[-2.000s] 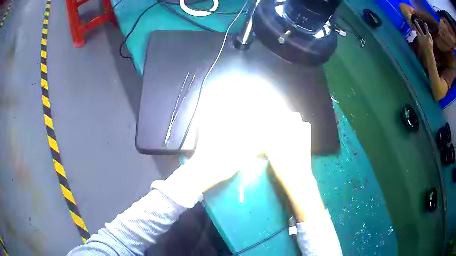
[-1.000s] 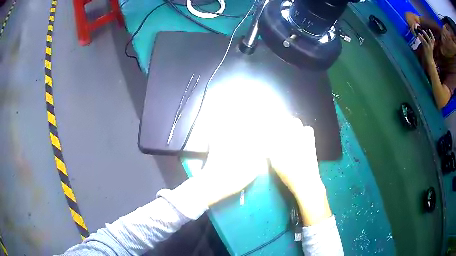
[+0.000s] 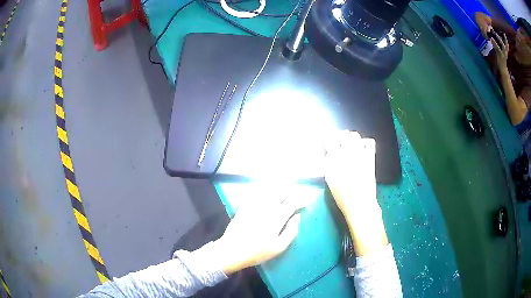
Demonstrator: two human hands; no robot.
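The microscope (image 3: 358, 43) with its black ring light throws a white glare onto the dark base plate (image 3: 189, 116). My left hand (image 3: 265, 227) is at the plate's near edge, over the teal bench, its fingers washed out by the glare. My right hand (image 3: 352, 169) is over the plate's near right part, fingers bent and overexposed. I cannot tell what either hand holds. A black cable bundle (image 3: 348, 250) with a metal-tipped plug shows beside my right wrist. Thin tweezers (image 3: 214, 125) lie on the plate's left side.
A thin lead (image 3: 251, 87) crosses the plate. A white ring (image 3: 243, 11) and cables lie behind it. A red stool (image 3: 116, 23) stands at the back left. The green conveyor (image 3: 448, 151) on the right carries round black units (image 3: 473, 120). A person's hand (image 3: 499, 49) shows at upper right.
My left hand has moved back toward me, out of the brightest glare and away from my right hand. My right hand has shifted slightly right. The view has shifted slightly.
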